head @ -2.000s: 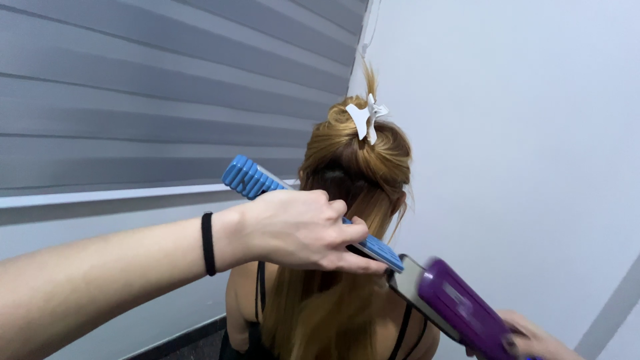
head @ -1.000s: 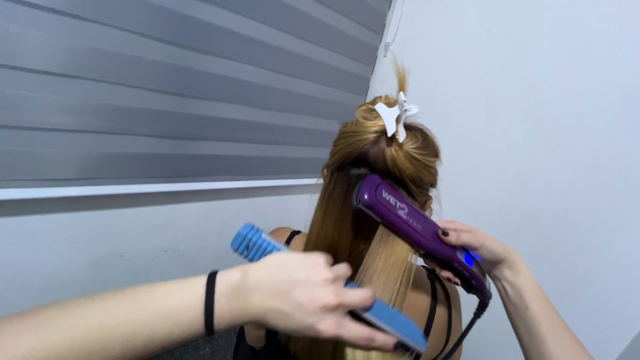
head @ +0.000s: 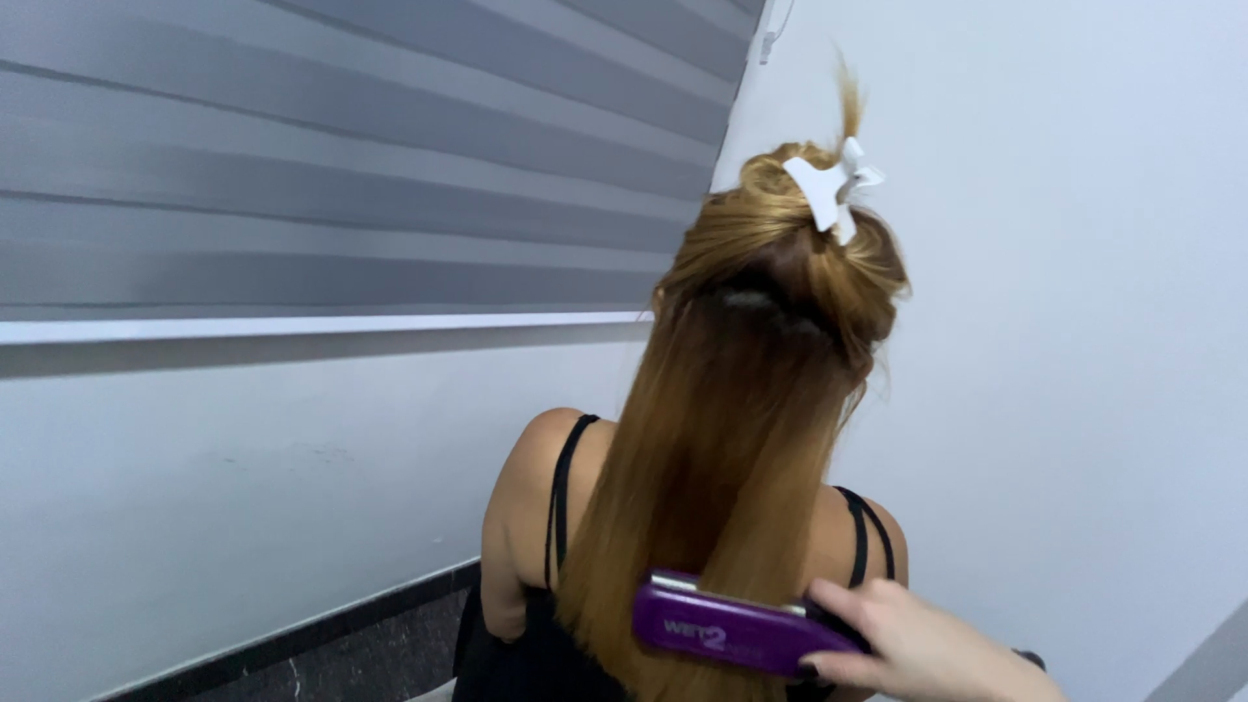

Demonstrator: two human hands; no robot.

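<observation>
My right hand [head: 912, 639] grips a purple flat iron [head: 736, 629] at the lower right. The iron lies across the lower lengths of a seated person's long straight hair [head: 702, 487], with a silvery plate edge showing along its top and hair passing at the plates. The upper hair is gathered on the crown in a white claw clip [head: 829, 190], with a short tuft standing up above it. My left hand is out of view, and so is the blue comb-like tool seen earlier.
The seated person [head: 522, 507] faces away, wearing a black strappy top. A grey striped blind [head: 351, 166] hangs at the left, over a pale wall [head: 244, 458] with a dark skirting. Another pale wall [head: 1072, 292] rises on the right.
The flat iron has moved from high on the hair, near the head, down to the lower lengths. My left hand and the blue tool have left the view.
</observation>
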